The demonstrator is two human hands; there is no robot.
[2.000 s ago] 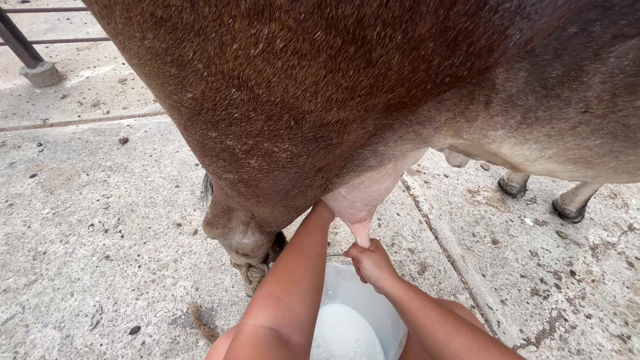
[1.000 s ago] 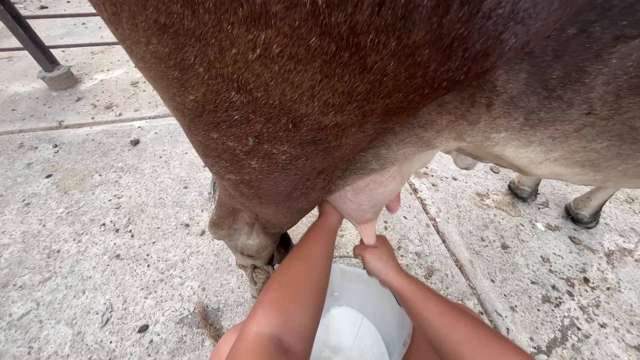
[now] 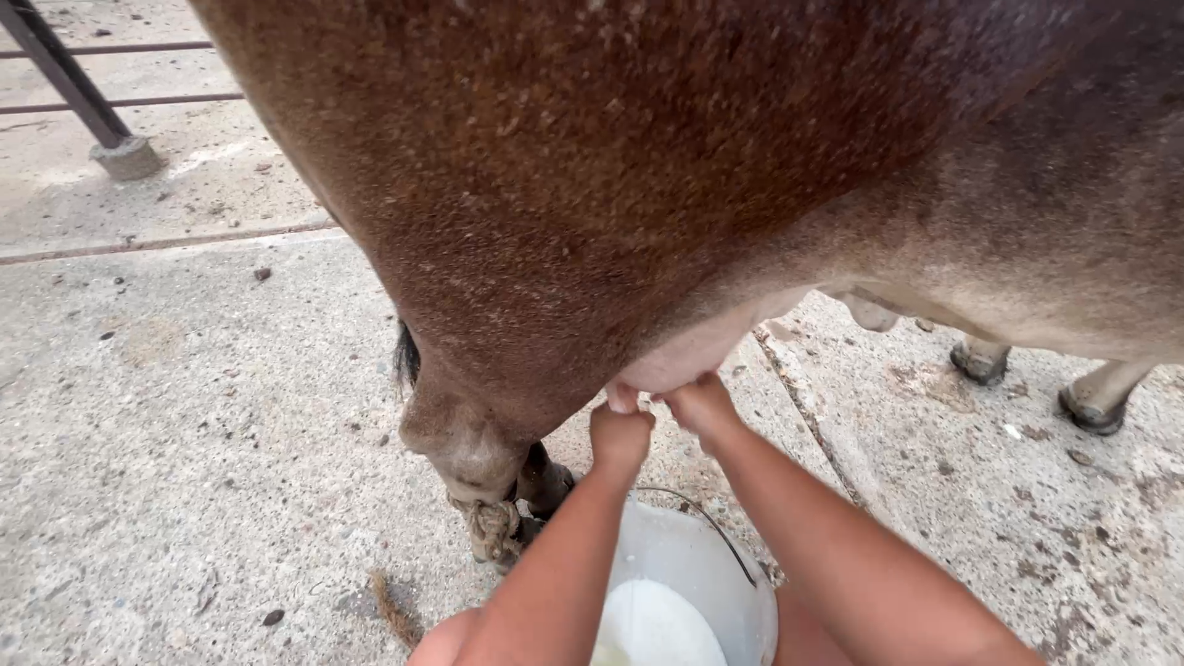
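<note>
A brown cow (image 3: 573, 185) stands across the view, its pale pink udder (image 3: 689, 356) low at the centre. My left hand (image 3: 622, 435) is closed around a rear teat, whose pink top shows above the fist. Just to the right, my right hand (image 3: 700, 407) grips at the underside of the udder; the teat there is mostly hidden by the fingers. Below both hands a translucent white plastic bucket (image 3: 721, 555) with a wire handle stands between my legs, white milk (image 3: 657, 624) in its bottom. A thin pale stream seems to fall from my left hand into it.
Rope (image 3: 490, 527) is wound around the cow's hind legs, left of the bucket. A frayed rope end (image 3: 393, 606) lies on the concrete floor (image 3: 231, 416). The front hooves (image 3: 1096, 407) stand at right. A metal fence post (image 3: 69, 74) with a concrete footing is at upper left.
My left hand, earlier partly hidden behind the udder, has come out toward me and now shows around a teat. My right hand has moved up and right to another part of the udder.
</note>
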